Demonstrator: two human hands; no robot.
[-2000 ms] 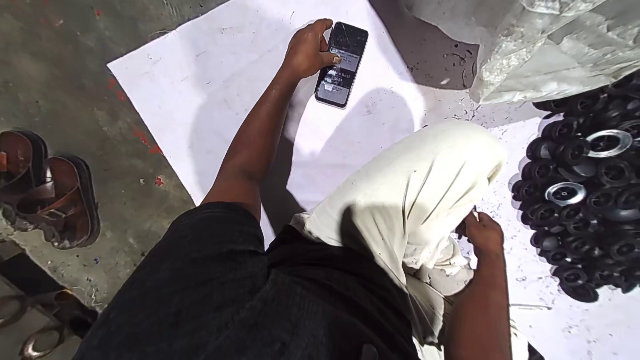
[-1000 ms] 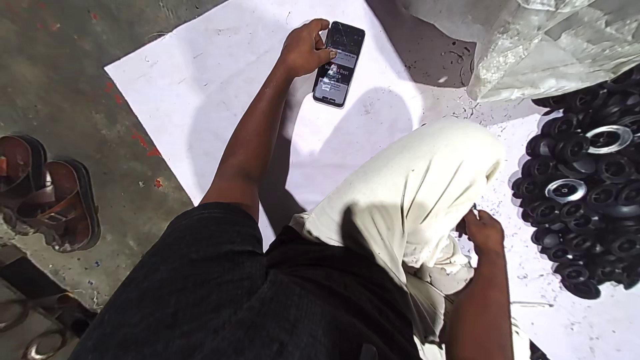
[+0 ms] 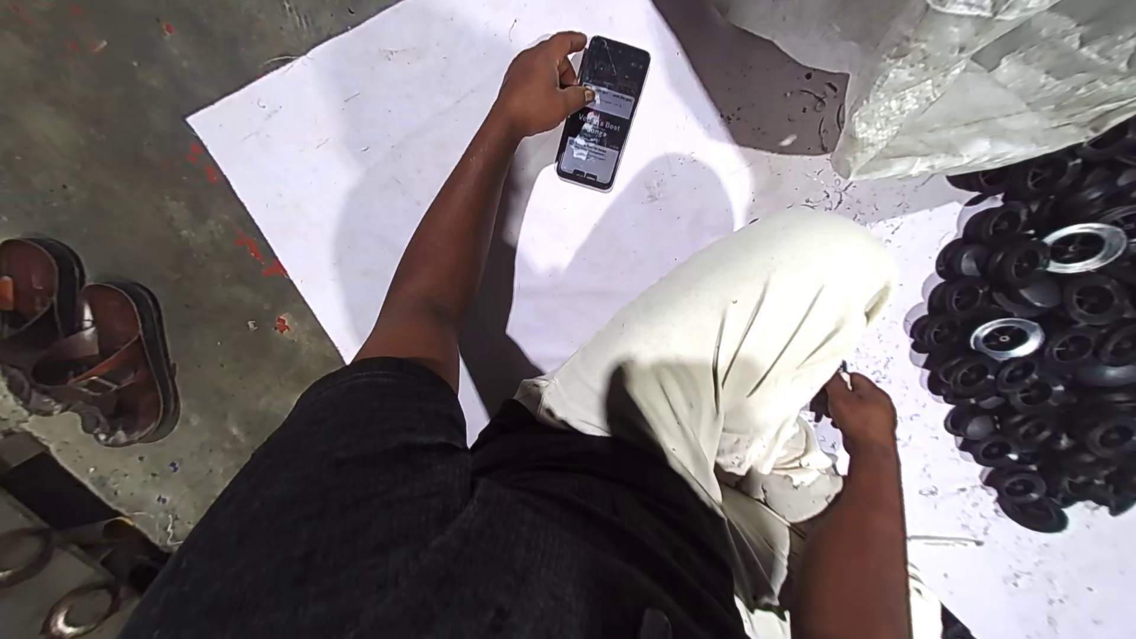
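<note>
My left hand (image 3: 543, 86) is at the upper edge of a smartphone (image 3: 605, 114) with a lit screen that lies on or just over the white sheet (image 3: 293, 151). Its thumb rests on the screen and a finger reaches along the phone's left side; whether the hand grips the phone is unclear. My right hand (image 3: 856, 410) is beside my bent knee in pale trousers, its fingers curled around something small and dark, mostly hidden by the hand and the cloth.
Many black plastic wheels (image 3: 1047, 346), a few with silvery rings, are heaped at the right. A translucent plastic bag (image 3: 985, 98) stands at upper right. Brown sandals (image 3: 111, 359) lie on the stained concrete floor (image 3: 115, 169) at left. Metal rings (image 3: 82, 611) are at lower left.
</note>
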